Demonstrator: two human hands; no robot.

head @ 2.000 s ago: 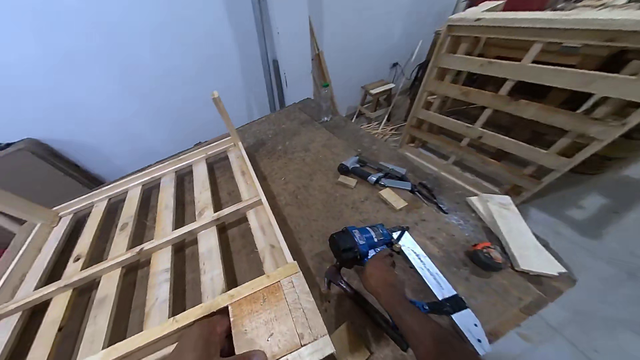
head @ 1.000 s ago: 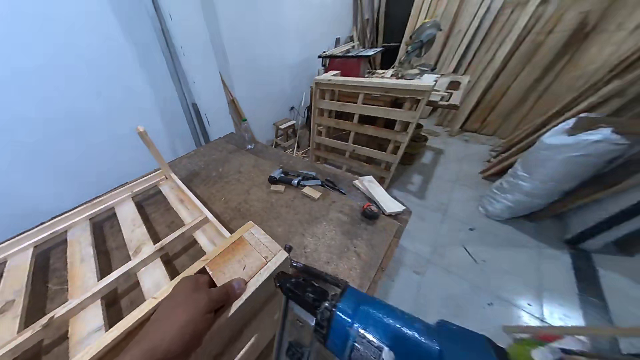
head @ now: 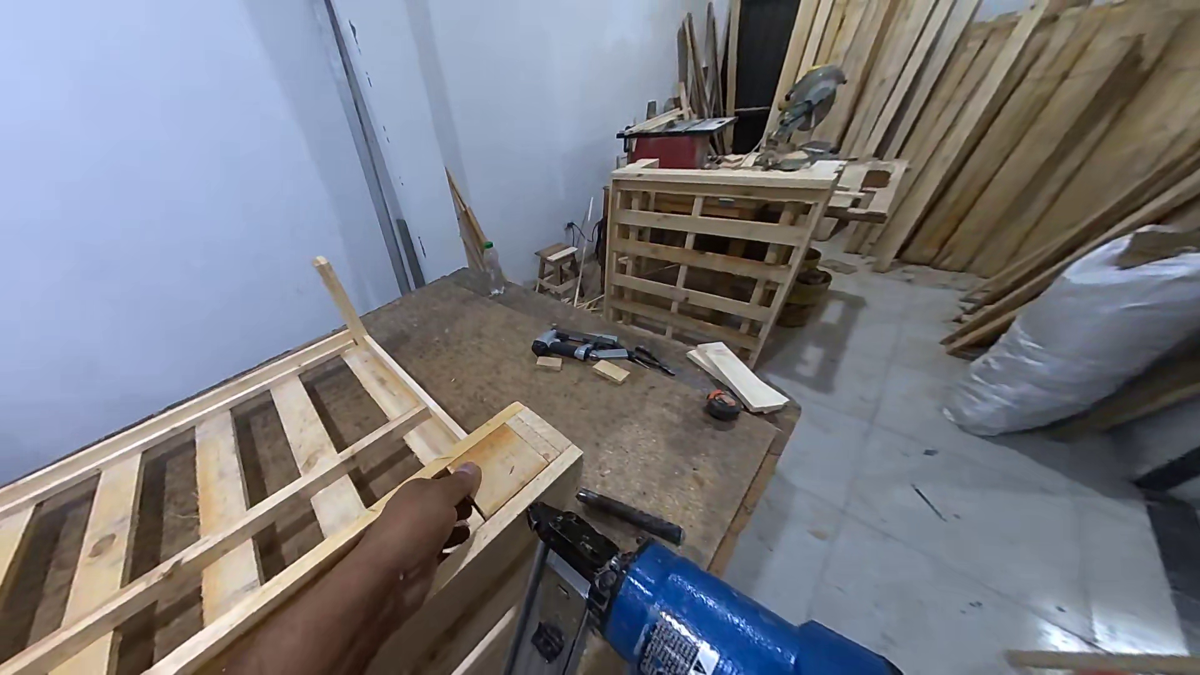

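Note:
My left hand (head: 422, 520) grips the top edge of a slatted wooden frame (head: 319, 478), its thumb on a small wood panel (head: 506, 464) at the frame's corner. A blue pneumatic nailer (head: 712, 609) points its black nose at the side of that corner; whether the nose touches the wood cannot be told. My right hand is out of view, hidden below the nailer or past the lower edge. Beyond the corner, a dark tool handle (head: 630, 516) lies on the workbench.
On the workbench (head: 647, 450) lie a second nailer (head: 572, 345), wood offcuts (head: 611, 372), pliers (head: 652, 360), a tape measure (head: 722, 405) and thin boards (head: 741, 377). Behind stand a slatted wooden frame (head: 698, 225) and a miter saw (head: 811, 98). A white sack (head: 1097, 328) stands at right.
The blue nailer, lying on the bench under my right hand two seconds ago, is now raised at the frame's corner. My left hand has stayed at that corner. The view has swung right.

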